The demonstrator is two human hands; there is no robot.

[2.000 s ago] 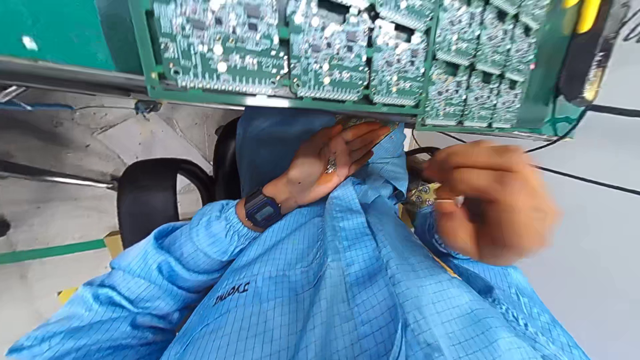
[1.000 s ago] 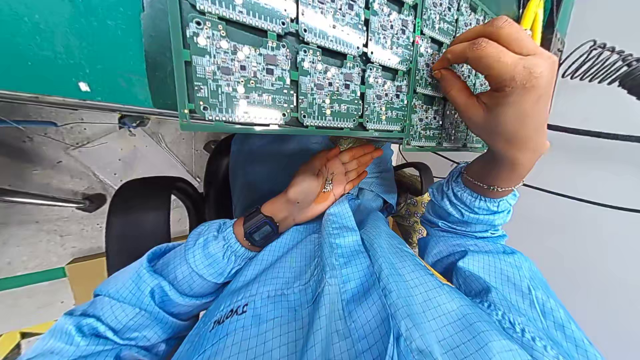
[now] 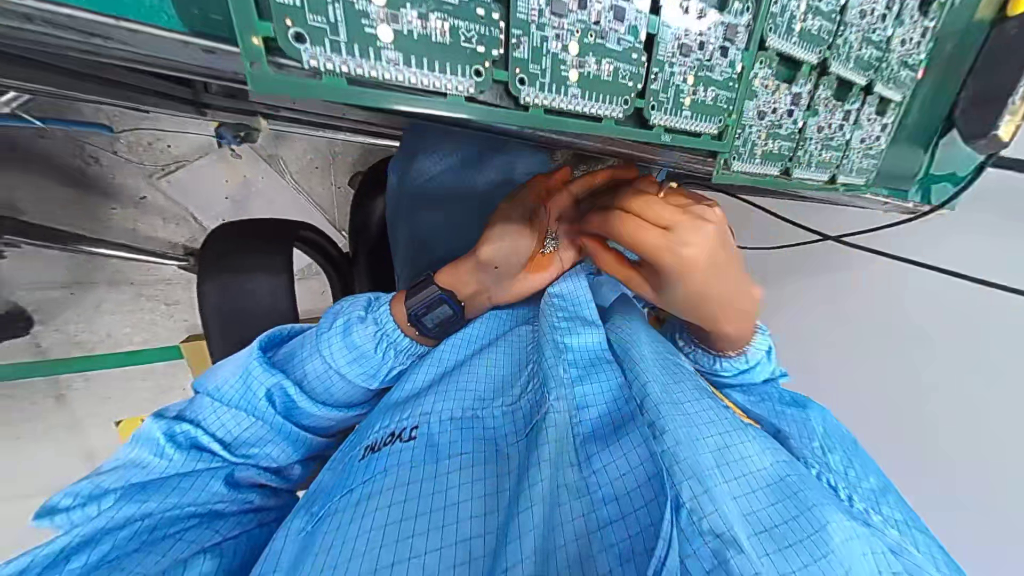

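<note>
My left hand (image 3: 524, 240) lies palm up below the bench edge, with a small heap of tiny metal parts (image 3: 550, 242) resting in the palm. My right hand (image 3: 668, 244) is over the left fingers, its fingertips bent toward the palm beside the heap; whether they pinch a part cannot be seen. Above both hands, a panel of green printed circuit boards (image 3: 480, 112) lies on the bench, carrying many small components and rows of pads. A second green board panel (image 3: 780, 120) with smaller-looking boards is at the right. Neither hand touches the panels.
The bench edge (image 3: 144, 60) runs across the top. Black cables (image 3: 832, 238) hang at the right, near a black and yellow tool (image 3: 992, 88). A black chair (image 3: 248, 280) stands on the floor at left, beyond my sleeve.
My right hand has come from the boards at the upper right down to my left palm. The left hand stays palm up with the metal parts in it.
</note>
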